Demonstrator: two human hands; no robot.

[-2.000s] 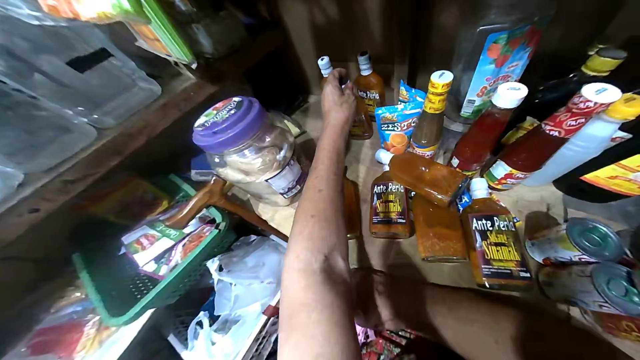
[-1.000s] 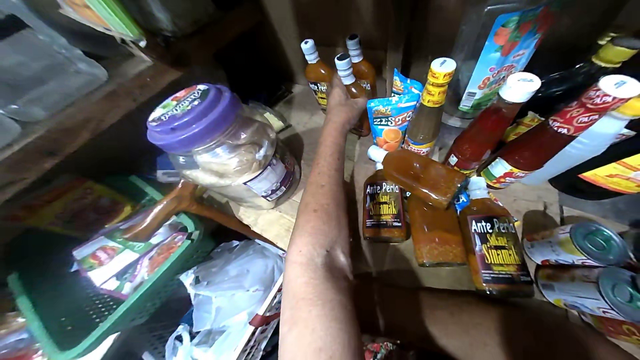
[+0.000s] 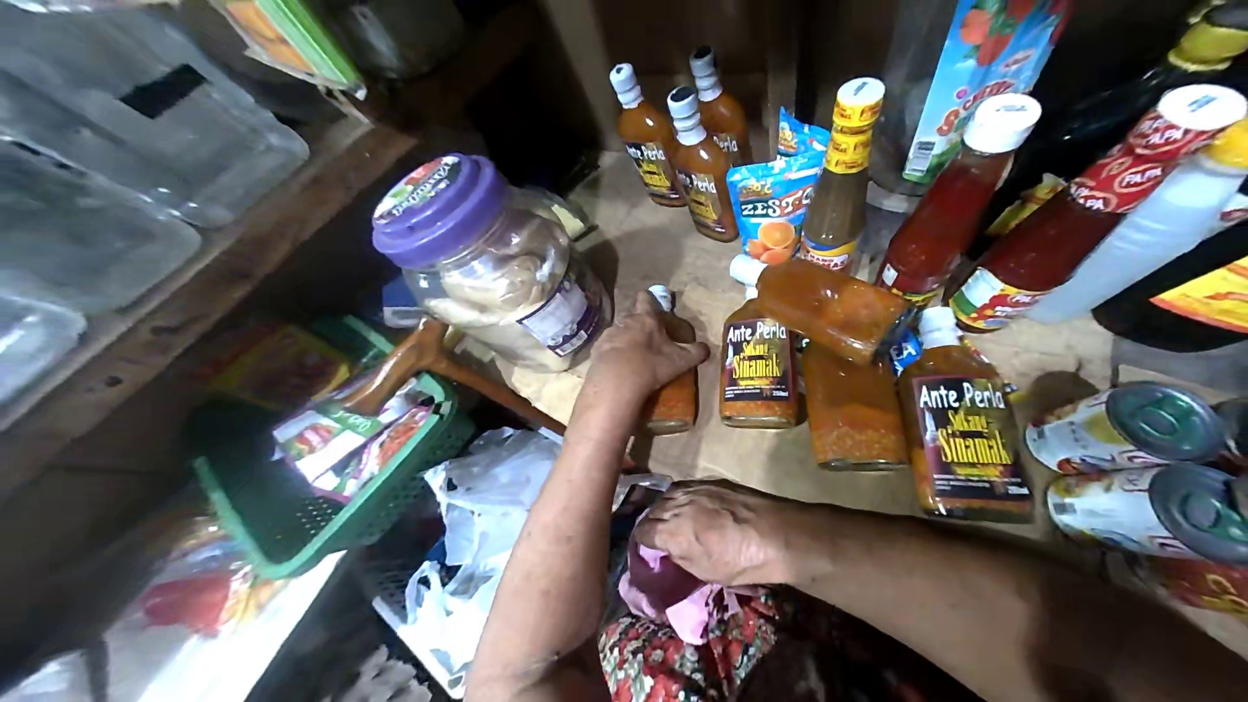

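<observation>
My left hand [image 3: 639, 346] is wrapped around a glass bottle of orange spiced vinegar [image 3: 671, 402] that stands near the shelf's front edge. Low in the view, my right hand [image 3: 707, 531] grips a pink cloth [image 3: 673, 590] against a floral garment. Right of the left hand stands a labelled vinegar bottle [image 3: 759, 366]. Beside it, one bottle [image 3: 829, 304] lies across the top of another bottle [image 3: 853, 414], and a further labelled one [image 3: 968, 429] stands at the right. Three similar bottles [image 3: 704, 175] are grouped upright at the back.
A purple-lidded plastic jar [image 3: 507, 283] stands left of my left hand. Juice pouches [image 3: 772, 210], sauce bottles [image 3: 960, 200] and cans [image 3: 1126, 424] line the right side. At lower left are a green basket [image 3: 283, 565], a wooden handle [image 3: 487, 380] and white plastic bags [image 3: 487, 497].
My left hand has let go of a bottle beside the two at the back and come nearer, onto a bottle in front. The right hand with the pink cloth now shows more fully.
</observation>
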